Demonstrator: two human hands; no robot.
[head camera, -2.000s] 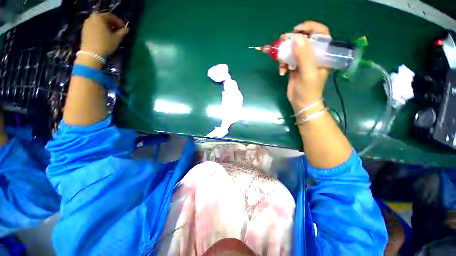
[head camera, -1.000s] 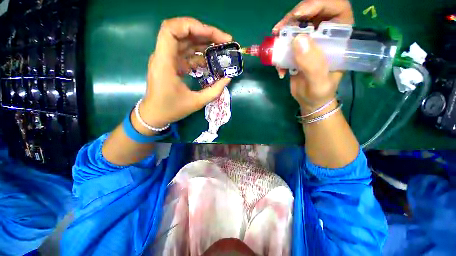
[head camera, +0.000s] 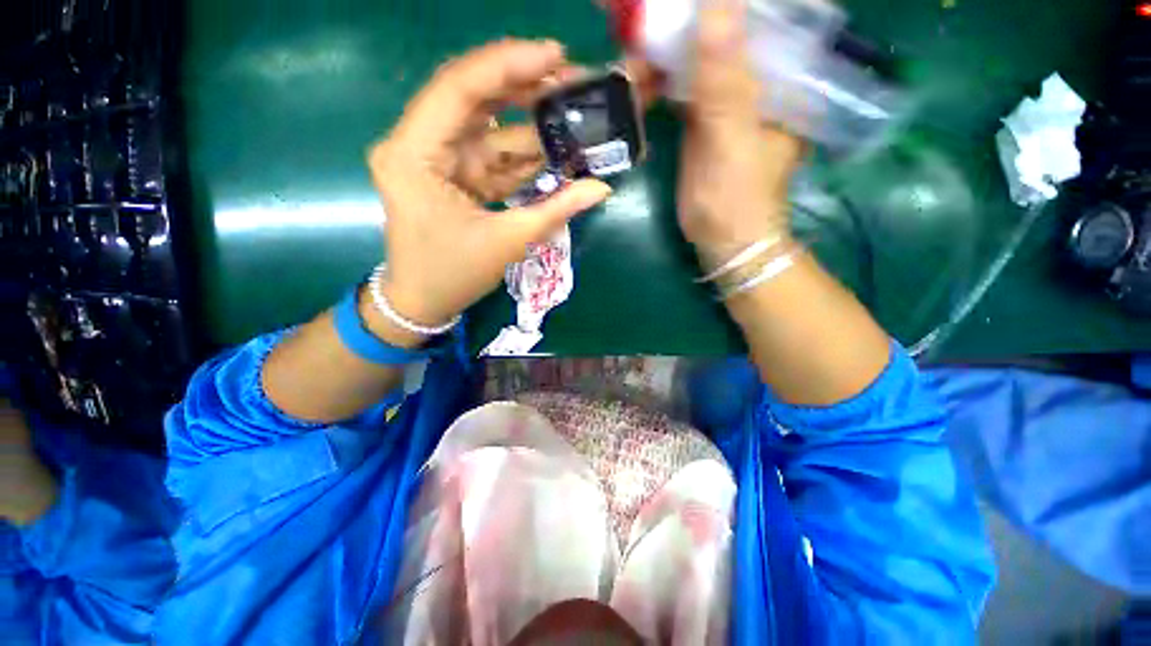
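Observation:
My left hand holds a small dark watch housing between thumb and fingers, its open side with a pale label inside facing up. My right hand holds the glue syringe, which is blurred. The syringe is tilted, its red hub at the upper left by the frame's top edge. The needle cannot be made out. Fingers of my right hand are close to the housing's right edge; whether they touch it cannot be told. A crumpled wipe with reddish marks lies on the mat below the housing.
The green mat lies under my hands. A black gridded tray is at left. A second white tissue, a clear air hose and a black controller with a round knob are at right. A blue-clad person's arm shows at lower left.
Since two seconds ago, my left hand has come from the tray to the middle and holds a housing. In the last second, the syringe has swung up and tilted, its needle no longer visibly at the housing.

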